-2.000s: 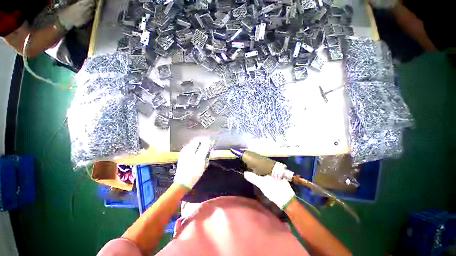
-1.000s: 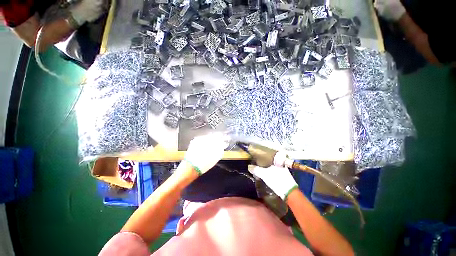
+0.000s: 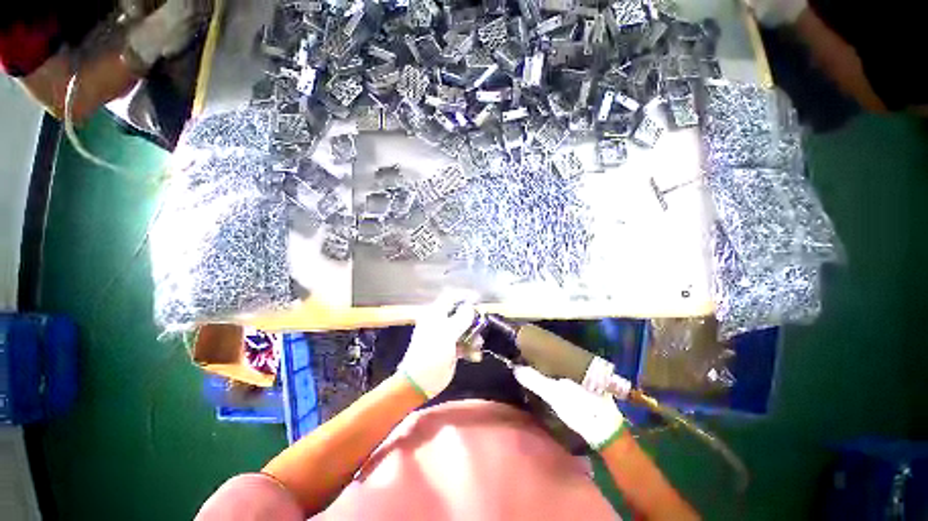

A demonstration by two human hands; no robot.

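Note:
My gloved left hand is at the table's near edge, its fingers closed around a small dark metal part, mostly hidden by the glove. My gloved right hand holds the olive-grey air rivet gun from below, near its pale rear collar. The gun's dark nose points left and meets or nearly meets the part at my left fingers; exact contact cannot be told. A thin line runs between the hands below the gun. Loose silver-blue pins lie on the table ahead, with several metal brackets left of them.
A big bracket heap covers the table's far side. Bagged pins lie at the left and right edges. A T-shaped tool lies right. Blue crates and a small box are below. Gloved people are at both far sides.
Both hands have come down toward the lap with the gun, which tilts more. Since two seconds ago, my left hand has moved right, up to the gun's nose. The view has shifted slightly.

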